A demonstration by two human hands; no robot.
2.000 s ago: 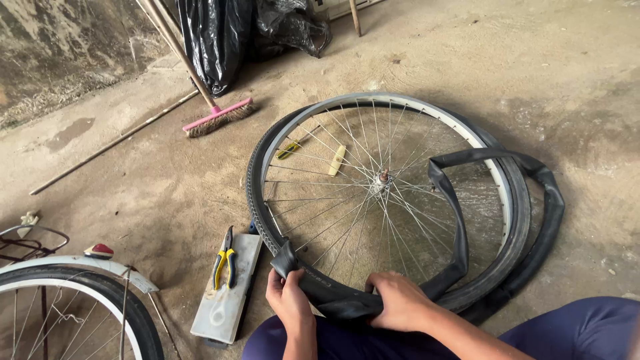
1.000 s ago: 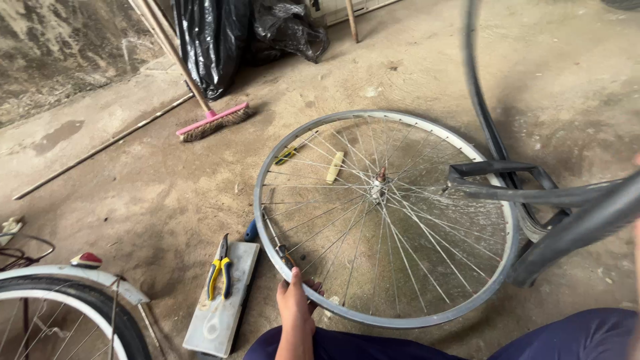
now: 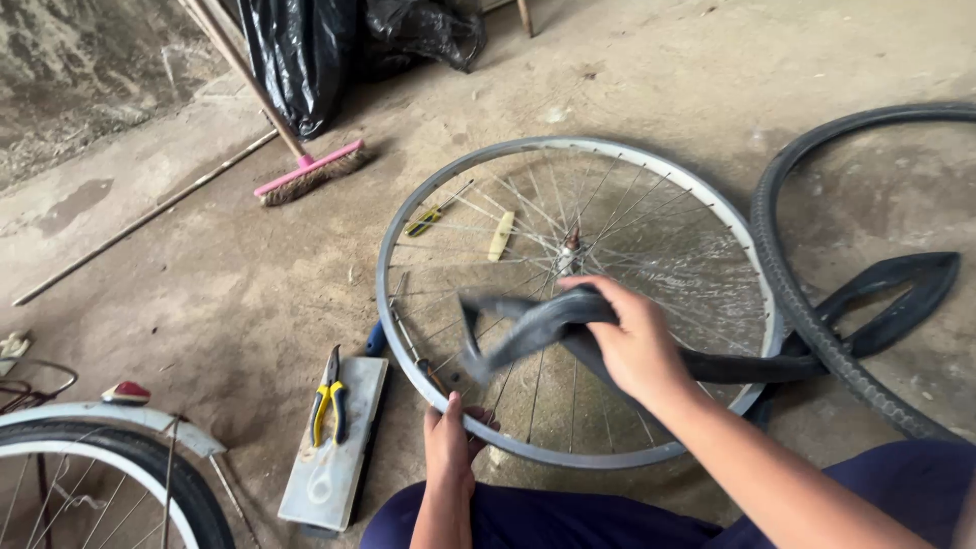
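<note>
A bare spoked bicycle wheel rim (image 3: 610, 461) lies on the concrete floor in front of me. My left hand (image 3: 454, 438) grips its near left edge, thumb on top and fingers below. Over the wheel, my right hand (image 3: 629, 335) holds a bunched black rubber inner tube (image 3: 747, 367), whose blurred loop hangs to the left over the spokes. The rest of the tube runs right, beneath the bicycle tyre (image 3: 789, 282), which lies off the rim at the right. Below the spokes are a yellow screwdriver (image 3: 424, 220) and a pale yellow flat piece (image 3: 500, 236).
Yellow-and-black pliers (image 3: 329, 404) rest on a grey case (image 3: 305, 488) left of the rim, beside a blue handle (image 3: 376, 338). Another bicycle wheel with a mudguard (image 3: 145, 418) stands lower left. A pink broom (image 3: 309, 174), a long stick (image 3: 145, 223) and black plastic bags (image 3: 297, 61) are farther back.
The tyre, around the rim two seconds ago, now lies to its right. My right hand has come back over the wheel with the tube. My left hand stays at the rim's near left edge.
</note>
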